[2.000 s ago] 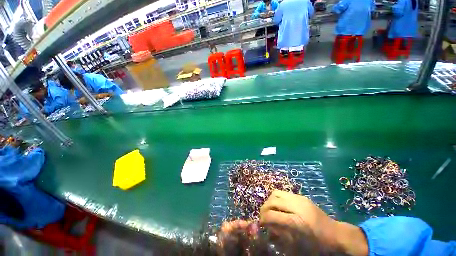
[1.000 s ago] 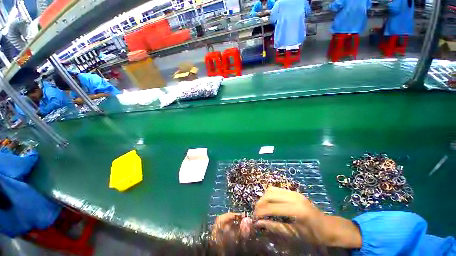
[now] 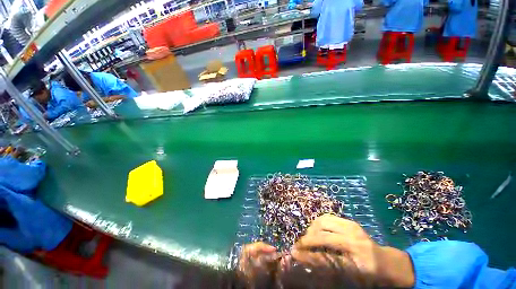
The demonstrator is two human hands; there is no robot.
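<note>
A heap of small shiny ring parts (image 3: 291, 203) lies on a clear ribbed tray (image 3: 359, 197). My right hand (image 3: 339, 245), in a blue sleeve, is at the heap's near edge with its fingers bent together. My left hand (image 3: 257, 262) is beside it, partly hidden by a dark blur at the bottom. The fingertips of both hands meet. Whatever lies between them is too small and blurred to tell. A second heap of rings (image 3: 431, 202) lies on the green surface at right.
A yellow tray (image 3: 145, 183) and a white tray (image 3: 222, 179) lie at left. A paper slip (image 3: 305, 163) is behind the clear tray, a thin pale stick (image 3: 501, 186) at far right. A bag of parts (image 3: 226, 93) lies on the far ledge. A metal post (image 3: 491, 51) stands at right.
The camera view has shifted slightly. My hands stay together at the heap's near edge, with small changes in the fingers. The heaps and trays look unchanged.
</note>
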